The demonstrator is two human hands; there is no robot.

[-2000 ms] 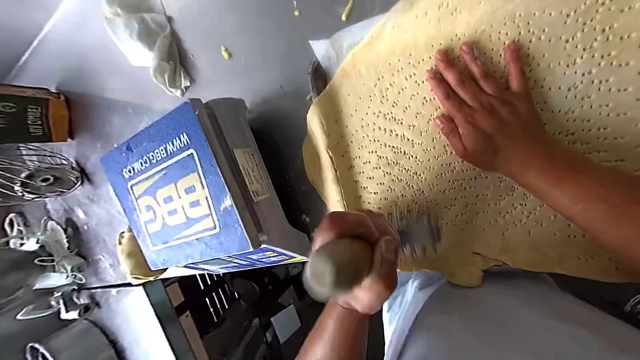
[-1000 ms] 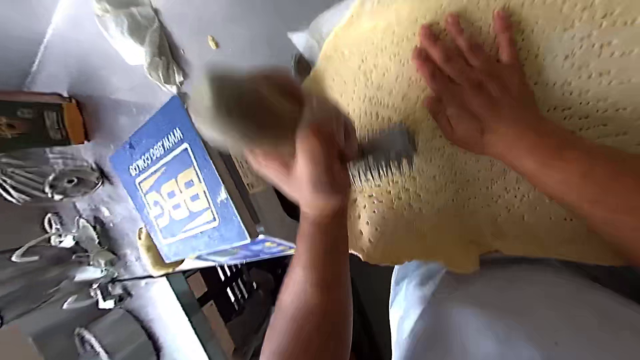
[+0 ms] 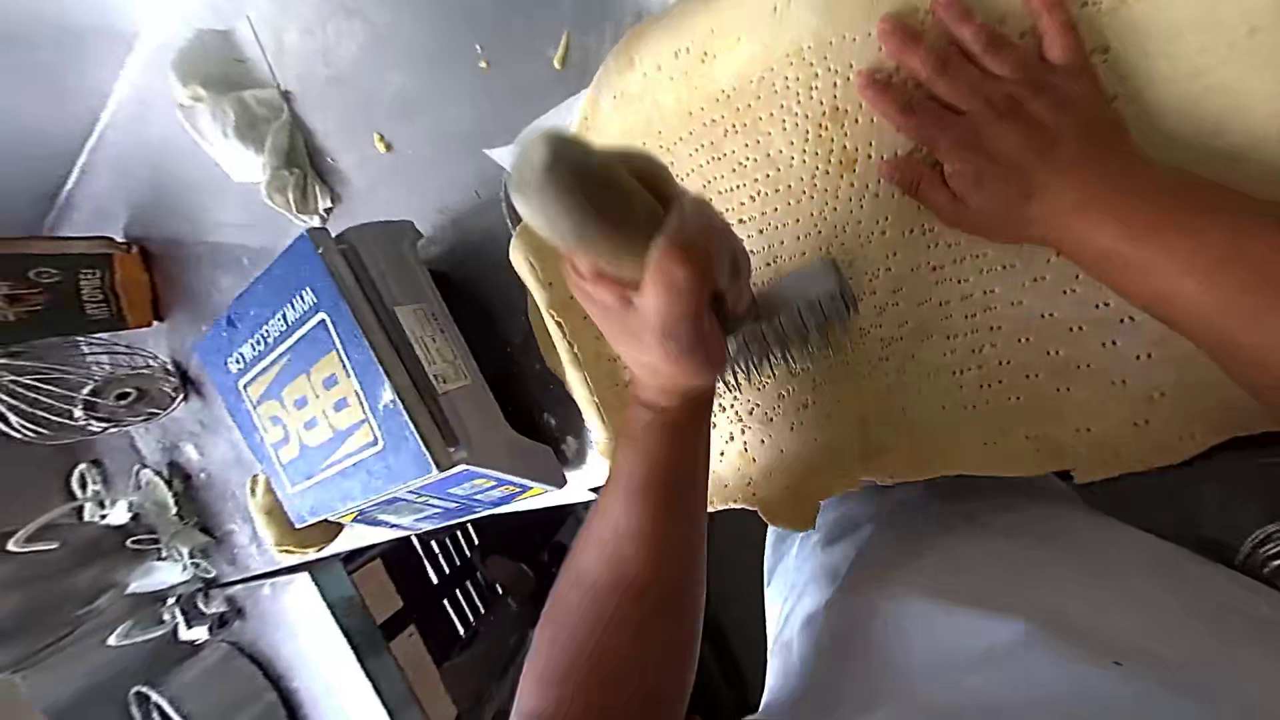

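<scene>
My left hand (image 3: 665, 290) is closed around the thick handle of a spiked dough docker (image 3: 790, 320), over the lower left part of a wide sheet of pale dough (image 3: 950, 380). The docker's metal spikes point down towards the sheet; motion blurs the handle and hand, and whether the spikes touch the dough cannot be told. Rows of small holes cover much of the sheet. My right hand (image 3: 1010, 130) lies palm down on the dough at the upper right, fingers apart, holding nothing. A strip of white paper (image 3: 535, 130) shows under the dough's upper left edge.
Left of the dough stands a grey device (image 3: 430, 330) with a blue printed panel (image 3: 310, 390). A crumpled cloth-like bag (image 3: 250, 135) and dough scraps (image 3: 381, 142) lie on the metal table. A wire whisk (image 3: 90, 390), a dark box (image 3: 70, 290) and metal attachments (image 3: 160, 530) are farther left.
My left hand and the docker have moved up the frame, away from the dough's lower edge, since the earliest frame. My right hand stays spread on the sheet. The view has shifted slightly.
</scene>
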